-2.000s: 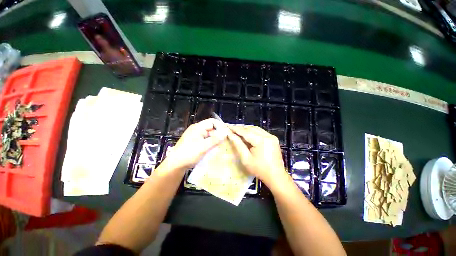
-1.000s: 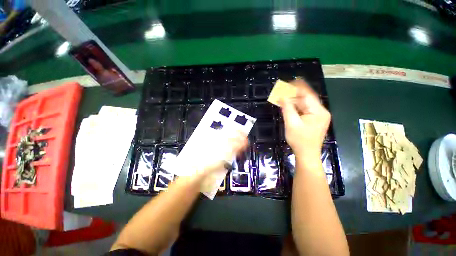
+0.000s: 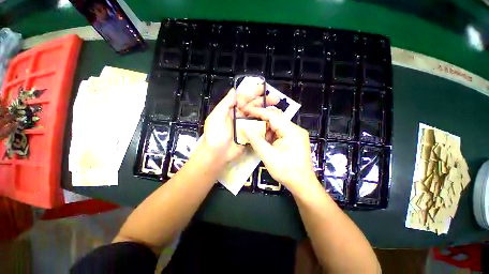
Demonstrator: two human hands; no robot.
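Observation:
My left hand point(image 3: 219, 128) holds a thin black open frame point(image 3: 235, 109) upright above the black blister tray, with fingers seen through its opening. My right hand point(image 3: 287, 152) presses a small tan piece point(image 3: 251, 130) at the frame's lower end; its fingers touch it. A white die-cut sheet point(image 3: 291, 107) lies under both hands, with a few black notched shapes at its upper right; the rest is mostly covered. The glossy black blister tray point(image 3: 343, 101) is below the hands. Some front pockets show pale-edged squares point(image 3: 153, 163).
A stack of white-cream sheets point(image 3: 102, 128) lies left of the tray. The red parts tray point(image 3: 48, 155) is farther left. A pile of tan pieces point(image 3: 434, 182) sits on a white sheet at right. A smartphone point(image 3: 110, 24) stands upper left. A white round fan point(image 3: 482, 195) is cut off at right.
My right hand has brought the tan piece from over the tray's upper right to the centre. The black frame now shows in my left hand. The view has shifted, so the tray sits higher.

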